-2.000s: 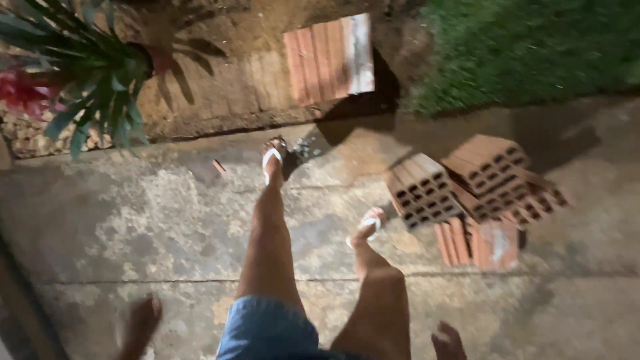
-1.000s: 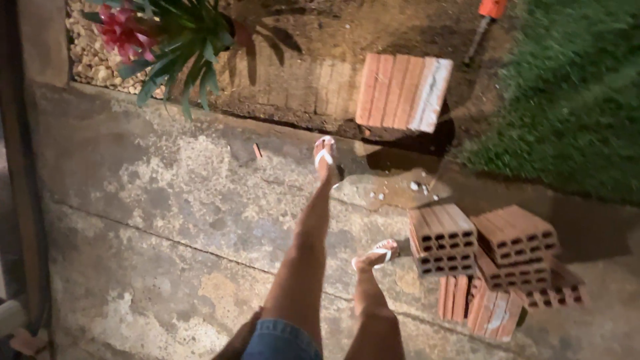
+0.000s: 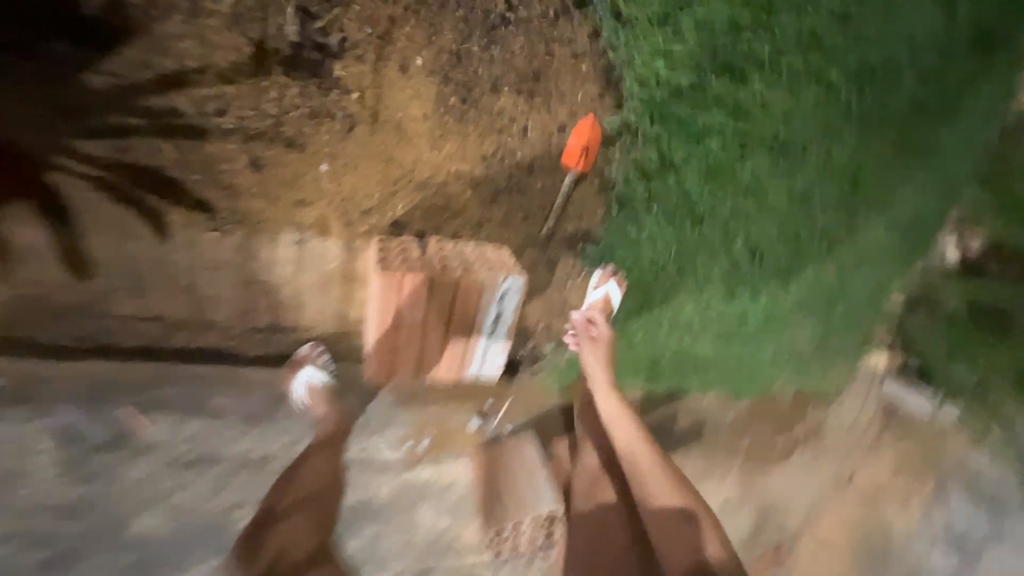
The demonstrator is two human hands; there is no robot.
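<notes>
My right hand [image 3: 590, 332] reaches forward at the centre right, in front of my right foot in a white flip-flop [image 3: 605, 292]. Nothing shows in its blurred, partly curled fingers. Beyond it, on bare soil, lies a tool with an orange head and a thin shaft [image 3: 582, 146]. Left of the hand, a group of hollow clay bricks [image 3: 432, 320] stands at the soil's edge, one brick face whitish. Another hollow clay brick [image 3: 518, 488] is low in the view, beside my right leg. My left hand is out of view.
Grass [image 3: 760, 200] spreads over the right side, with a stony edge [image 3: 880, 352] beyond. My left foot in a white flip-flop [image 3: 310, 382] is at the concrete's edge [image 3: 160, 364]. Small pale fragments [image 3: 480, 418] lie near the bricks. Dark leaf shadows fall at the upper left.
My right foot has moved from the concrete to the edge of the grass. My right hand has come forward into view. The view has shifted toward the grass.
</notes>
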